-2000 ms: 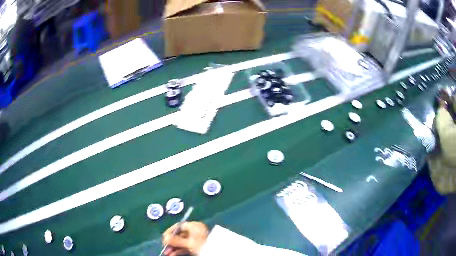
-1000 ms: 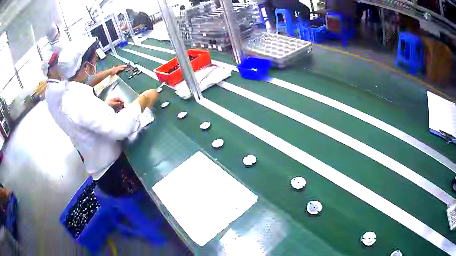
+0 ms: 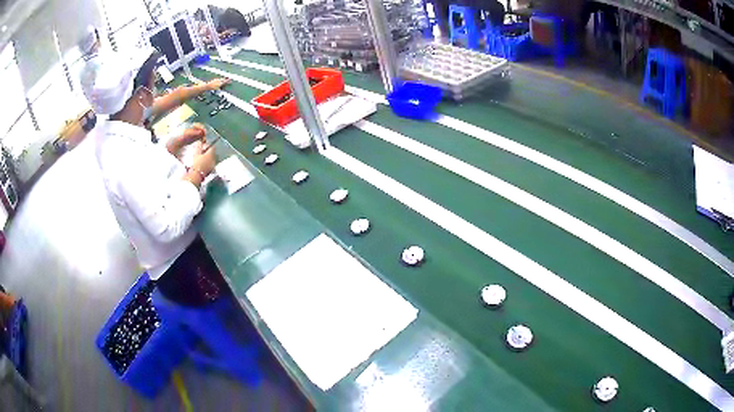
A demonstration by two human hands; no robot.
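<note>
Neither of my hands is in the picture. Nearest in front of me, a large plain white paper sheet (image 3: 331, 310) lies on the glossy green bench edge (image 3: 241, 241). Several round discs with pale faces and dark rims stand spaced along the green belt in a curved line, from a near disc (image 3: 605, 389) past another disc (image 3: 493, 295) to smaller ones far off. One disc is cut off by the bottom edge. Their surface details are too small to tell.
A person in white (image 3: 149, 193) works at the bench on the left, above a blue crate of dark parts (image 3: 133, 334). Beyond are a red bin (image 3: 302, 95), a blue bin (image 3: 414, 100), metal posts (image 3: 296, 72) and pale trays (image 3: 455, 71). A clipboard (image 3: 715, 187) lies at right.
My view has swung left from the cardboard box and my right hand with tweezers, now out of view. Over the last second the discs shifted slightly right and the person drew their hands back.
</note>
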